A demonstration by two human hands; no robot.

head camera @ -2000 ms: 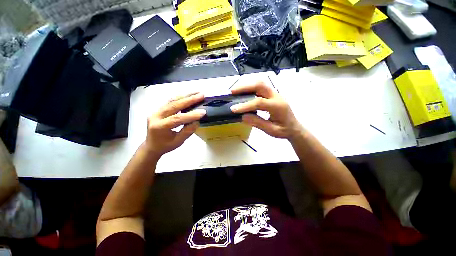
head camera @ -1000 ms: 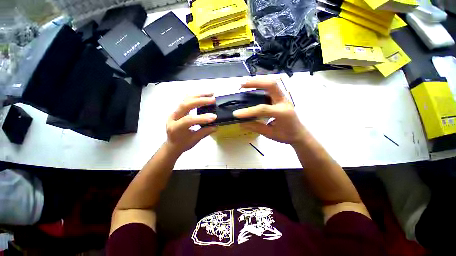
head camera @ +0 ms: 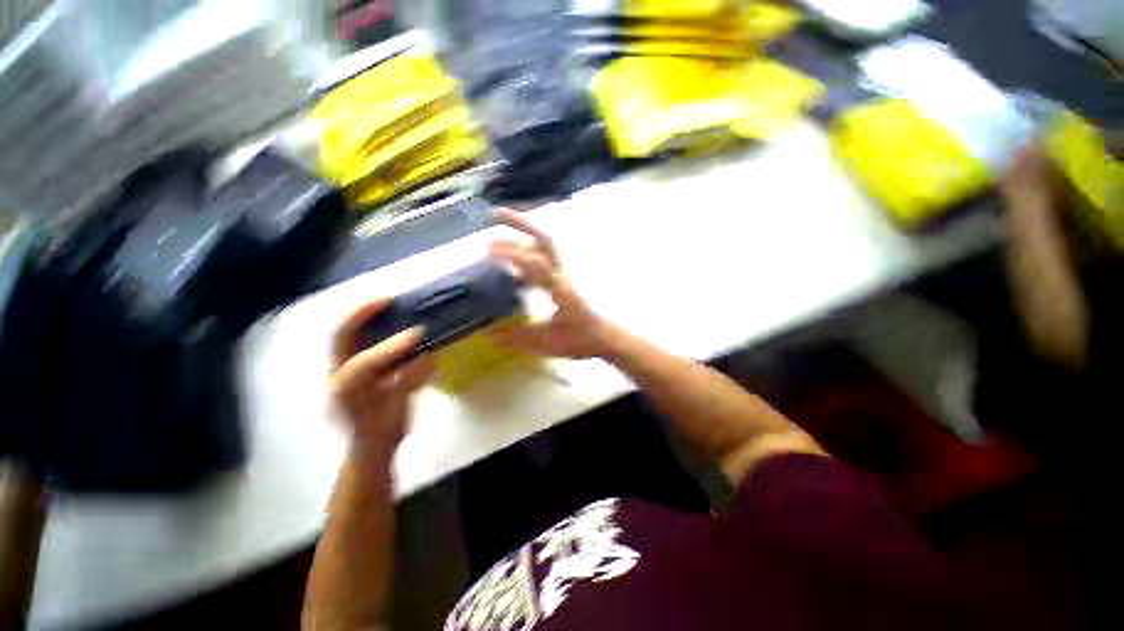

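Note:
A yellow carton with a black top flap [head camera: 475, 293] is between my hands over the white tabletop, black top facing up and yellow body [head camera: 481, 360] below it. A dark carry handle [head camera: 446, 295] shows on the black top. My left hand [head camera: 376, 370] grips the carton's left end, with fingers on the top edge. My right hand [head camera: 542, 296] grips its right end. The frame is blurred, so finger contact and the carton's underside cannot be made out.
Black boxes [head camera: 136, 358] are piled at left. Yellow flat cartons [head camera: 401, 130] and a black tangled pile [head camera: 549, 158] lie at the back. More yellow cartons [head camera: 690, 105] are at back right. A yellow carton [head camera: 910, 160] stands at right, near another person's arm [head camera: 1042, 259].
The view has swung and tilted to the right. Both hands still hold the carton, which now shows further left in the picture. Another person's arm has come into view at right.

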